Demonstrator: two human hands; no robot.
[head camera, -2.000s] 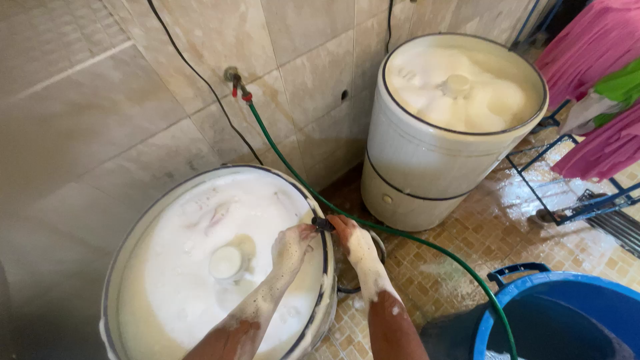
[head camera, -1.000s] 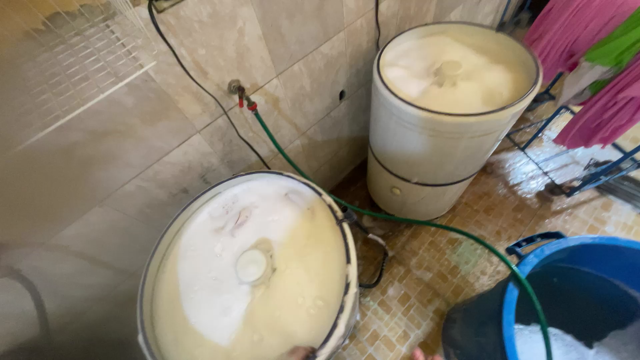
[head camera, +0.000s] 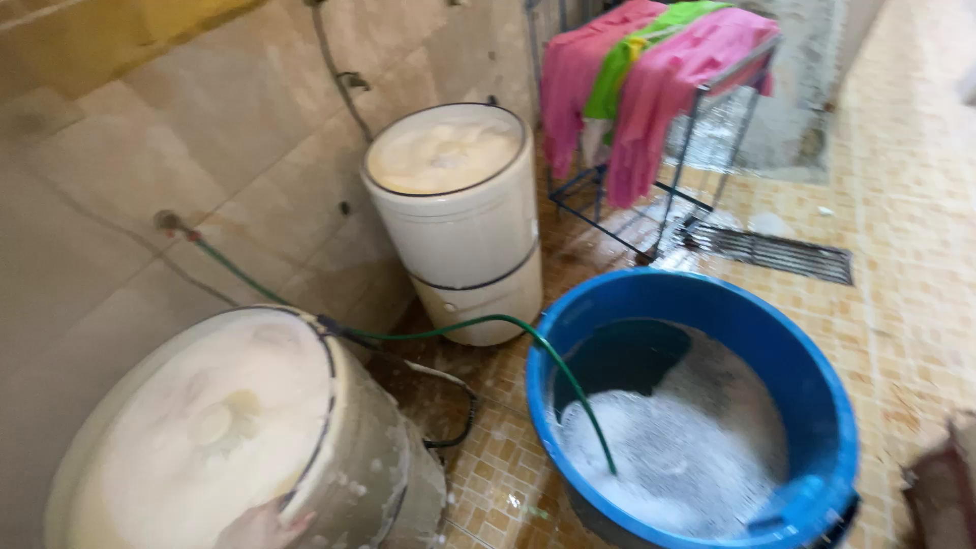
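My left hand (head camera: 263, 528), blurred and cut off by the bottom edge, touches the near rim of a round white washing-machine tub (head camera: 213, 427) filled with pale foam. Whether its fingers grip the rim is not clear. My right hand is out of view. A green hose (head camera: 499, 319) runs from a wall tap (head camera: 168, 223) across the tub's far side. It arches over the rim of a large blue plastic tub (head camera: 827, 389), and its end reaches the sudsy water inside. Farther back stands a second white washing machine (head camera: 465, 229), also foamy up to near its rim.
Pink and green cloths (head camera: 656, 84) hang on a metal drying rack (head camera: 690, 152) at the back. A floor drain grate (head camera: 793, 255) lies in the wet tiled floor. Dark tubing (head camera: 465, 419) loops beside the near machine. A blurred brownish thing (head camera: 942, 488) is at the right edge.
Both hands were together at the near tub's rim by the hose; they came apart, and the right hand has left the view. The view has swung right, showing more of the blue tub and rack.
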